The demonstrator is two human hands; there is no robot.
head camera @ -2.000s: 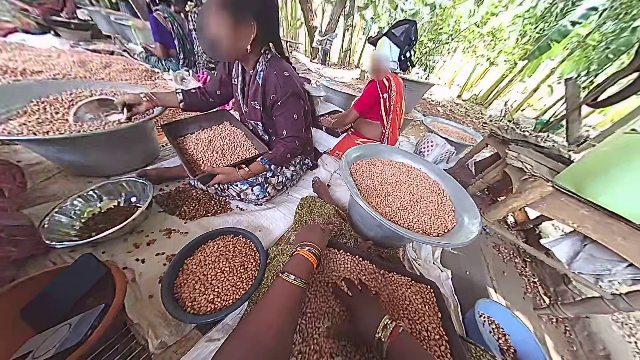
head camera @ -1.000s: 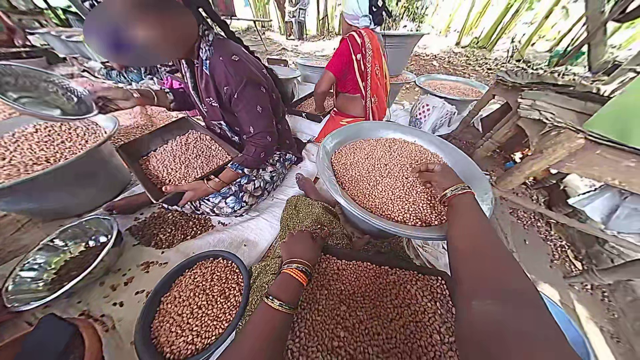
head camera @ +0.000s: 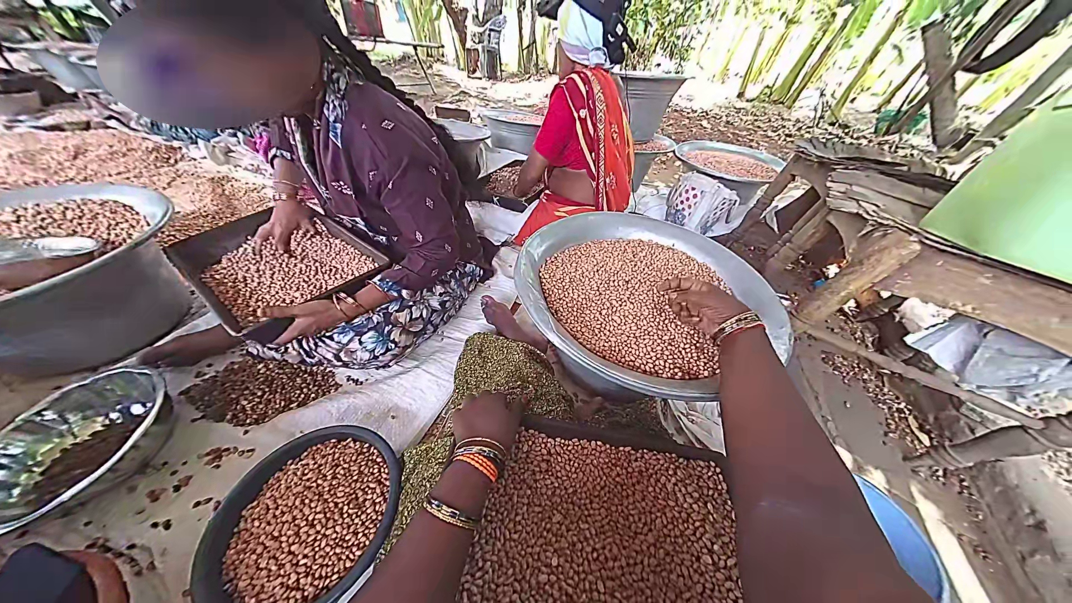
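My right hand (head camera: 699, 303) is over the pale nuts or seeds (head camera: 624, 310) in a large metal basin (head camera: 758, 289), its fingers spread a little; whether it touches them or holds any is unclear. A dark rectangular tray (head camera: 578, 431) full of brown nuts or seeds (head camera: 603, 519) lies nearest me. At that tray's far left corner is my left hand (head camera: 487, 419), fingers curled down and partly hidden, beside a patterned green-brown cloth (head camera: 502, 373). To its left stands a round dark tub (head camera: 392, 469) filled with similar nuts or seeds.
A person (head camera: 394, 176) on the left has both hands at another tray (head camera: 197, 251). Another person (head camera: 586, 151) sits farther back. A shiny metal bowl (head camera: 155, 402) and a large basin (head camera: 100, 293) stand left, a blue tub (head camera: 904, 536) lower right, a wooden structure (head camera: 963, 276) right.
Two seconds ago my right hand was in the nearest tray; now it is over the metal basin. The neighbouring person's hand has moved from a metal bowl into their tray.
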